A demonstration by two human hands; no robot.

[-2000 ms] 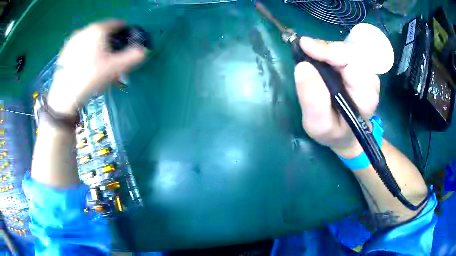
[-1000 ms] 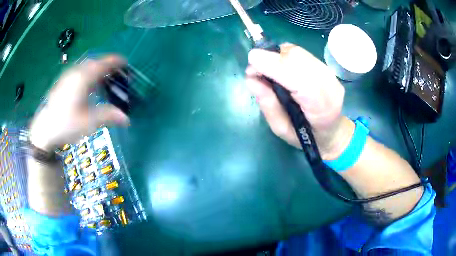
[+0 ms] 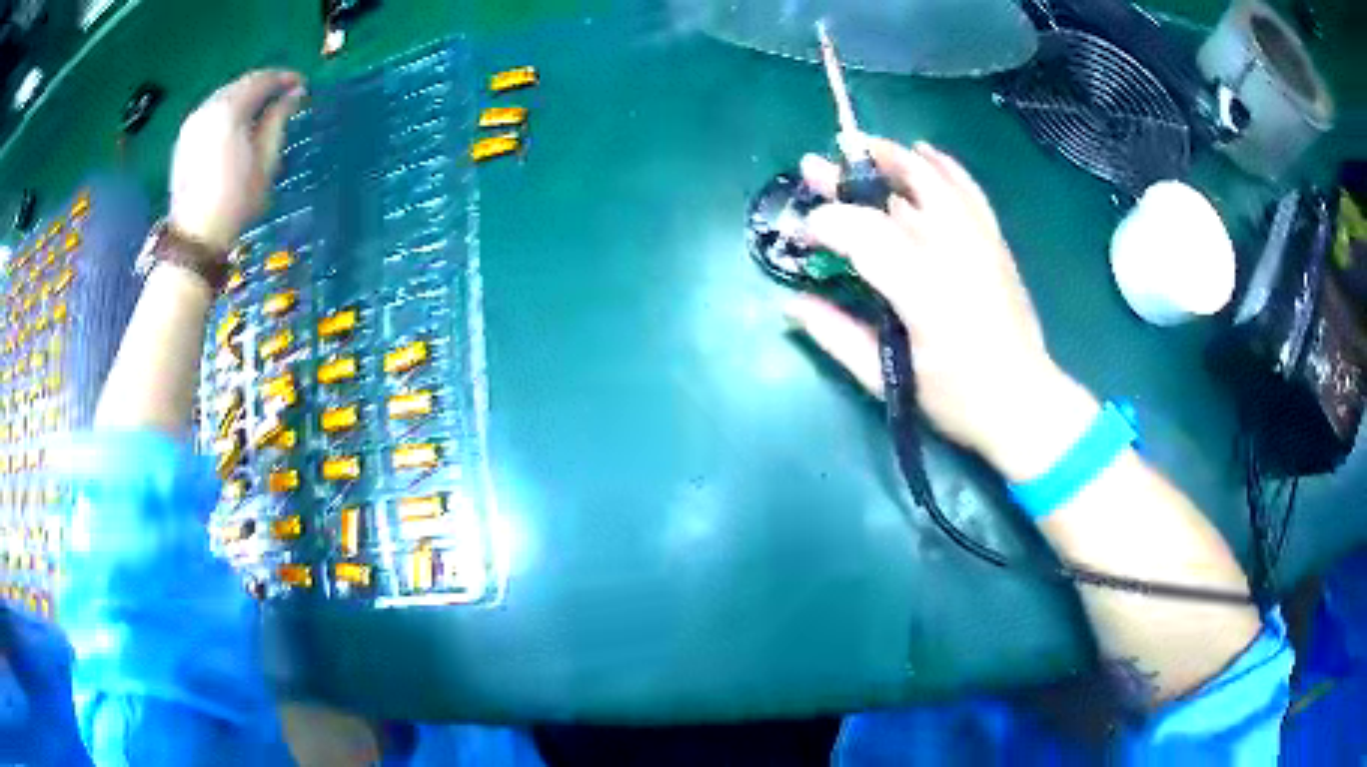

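My right hand (image 3: 937,277) holds the black soldering iron (image 3: 894,360), its metal tip pointing to the far edge. Its fingers are at a round black device (image 3: 777,225) with silvery parts inside; they partly cover it, and I cannot tell if they grip it. My left hand (image 3: 225,158) is beside the far left part of the clear blister tray (image 3: 477,322), fingers slightly apart, with nothing visible in it. The tray holds rows of orange components (image 3: 341,418) in its nearer part; its far pockets look empty. Several loose orange components (image 3: 504,116) lie right of the tray's far end.
A second tray with orange parts (image 3: 45,330) is at far left. Small black items (image 3: 143,108) lie at the far left edge. A clear plastic sheet (image 3: 900,38), black fan guard (image 3: 1102,105), tape-like roll (image 3: 1267,83), white tub (image 3: 1174,252) and black station (image 3: 1301,322) stand at the far right.
The dark object my left hand held is gone from it, and the round device is now at my right fingers. My left hand has moved farther away; more of the tray shows.
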